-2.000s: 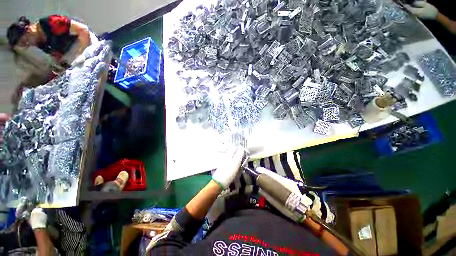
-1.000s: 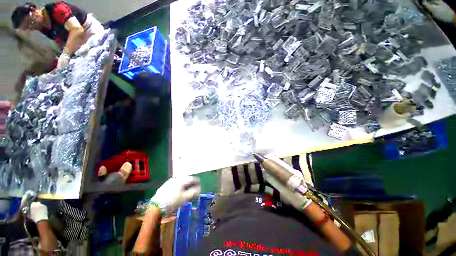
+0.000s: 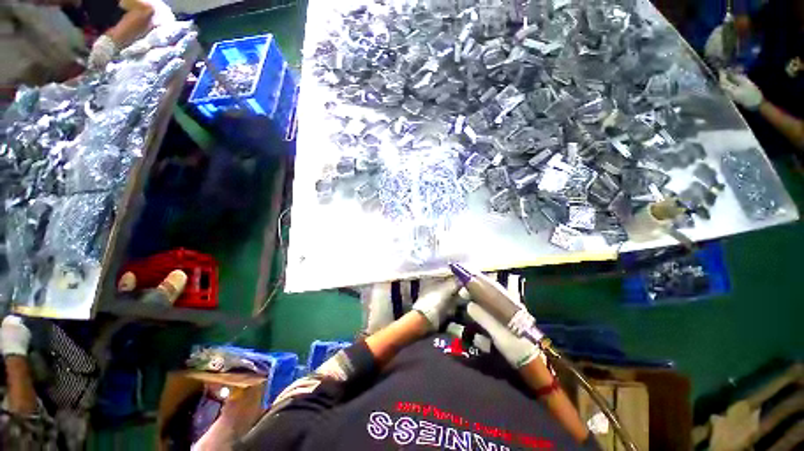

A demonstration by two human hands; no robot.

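My right hand [image 3: 504, 336], in a white glove, holds the grey cylindrical air tool [image 3: 493, 300]. Its dark narrow tip points up-left at the table's front edge, and a hose runs back from its rear. My left hand [image 3: 438, 302], also gloved, is close to the tool near its tip, over the striped cloth; whether it holds a part cannot be told. Dark-grey metal parts [image 3: 538, 106] are heaped across the white table [image 3: 344, 256]. A glaring patch of small bright pieces [image 3: 421, 189] lies nearest me.
A tan round thing [image 3: 666, 210] and a speckled patch [image 3: 748, 183] lie at the table's right. Blue crates [image 3: 677, 280] [image 3: 238, 77], a red crate [image 3: 208, 280] and cardboard boxes [image 3: 674, 400] stand around. Other gloved people are at left and upper right.
My left hand was beside the tool tip, moved away left over the blue crate, and is now back beside the tool. The tool stays in my right hand. The view has shifted.
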